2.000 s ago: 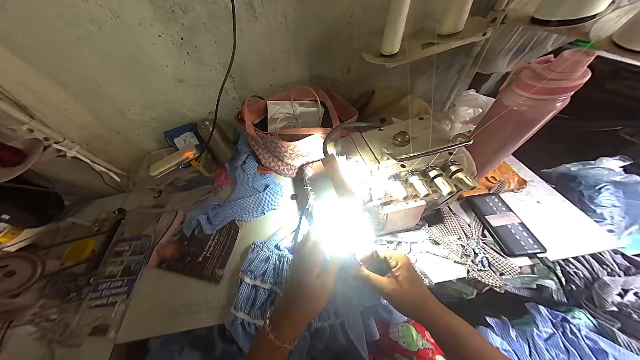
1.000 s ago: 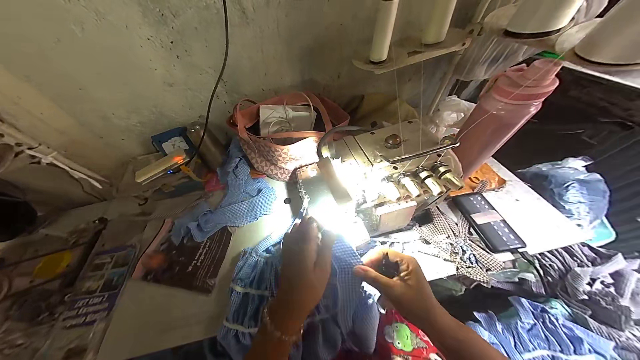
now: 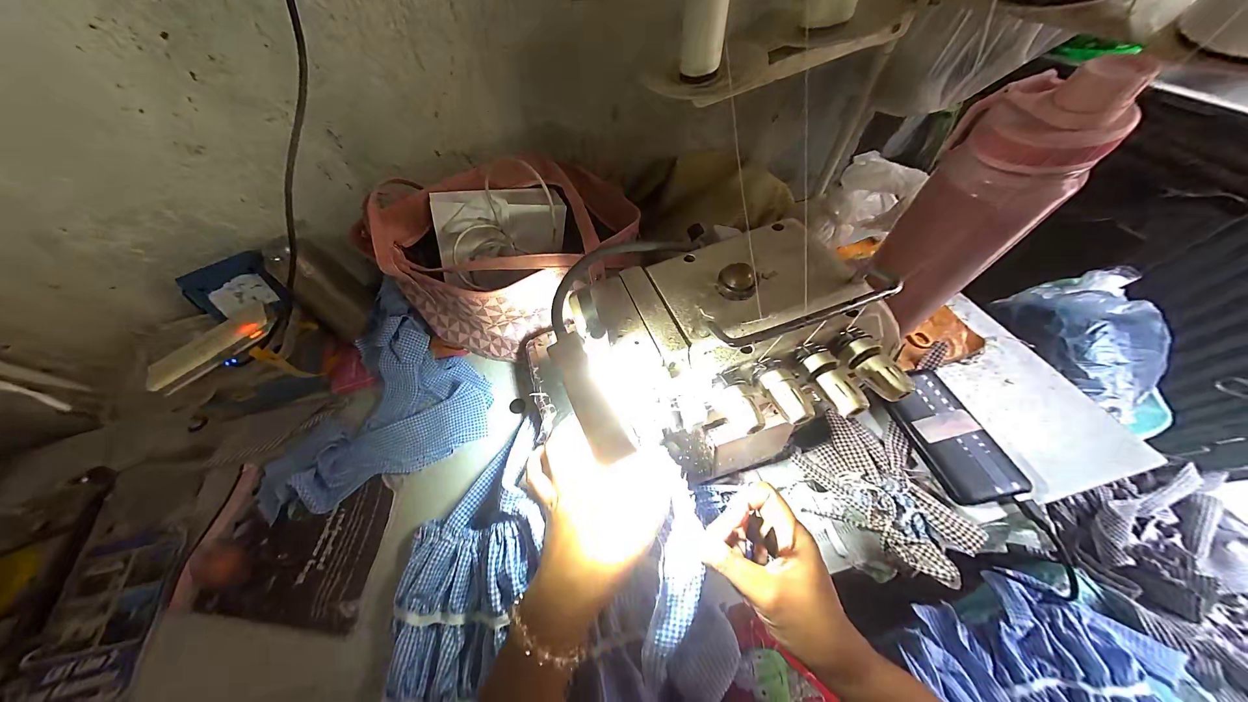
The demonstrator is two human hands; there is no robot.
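An overlock sewing machine stands in the middle, its lamp glaring over the needle area. Just in front of it, my left hand lies on blue gingham cloth, its fingers washed out by the light, so its grip is unclear. My right hand pinches the cloth's edge between thumb and fingers, right of the left hand; something small and dark shows within its curled fingers. The gathered blue gingham garment with white trim hangs down at the left of my left wrist.
A pink bag and a blue gingham piece lie left of the machine. Right of it are a pink bottle, a black phone and checked scraps. Thread cones stand above. More blue cloth lies lower right.
My left hand has moved into the lamp's glare close to the machine. A narrow strip of the blue cloth now hangs between the hands. The view has shifted.
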